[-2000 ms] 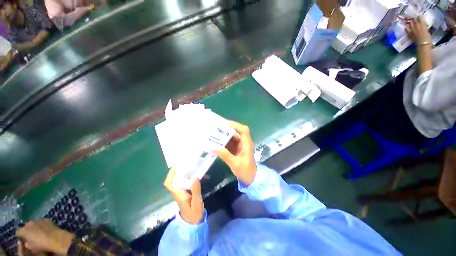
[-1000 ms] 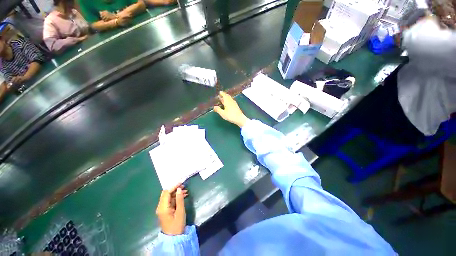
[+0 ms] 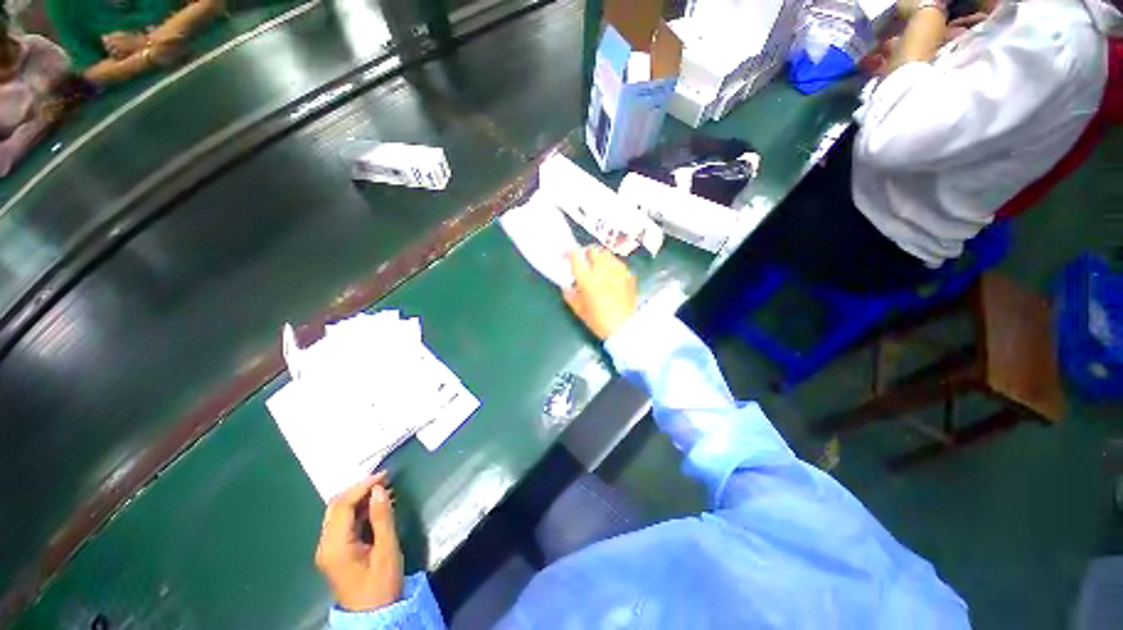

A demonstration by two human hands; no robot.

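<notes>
A loose, overlapping pile of white leaflets (image 3: 363, 388) lies on the green bench in front of me. My left hand (image 3: 361, 548) is at the pile's near edge, thumb and forefinger pinching a leaflet's corner. My right hand (image 3: 601, 291) is at the near end of a flat white piece (image 3: 539, 236), its fingers closed on that end. The piece lies left of a white carton (image 3: 591, 203). Another slim white carton (image 3: 680, 212) lies to the right.
A small white box (image 3: 402, 165) lies on the dark conveyor belt. A light blue carton (image 3: 623, 105) with open brown flaps stands beyond the black heap (image 3: 704, 170). Stacked white cartons (image 3: 729, 55) and a person in white are at right. Blue stool below.
My right hand has moved from the belt's edge to the white pieces and taken hold of one, now apart from the carton. My left hand remains at the pile. The view has shifted right.
</notes>
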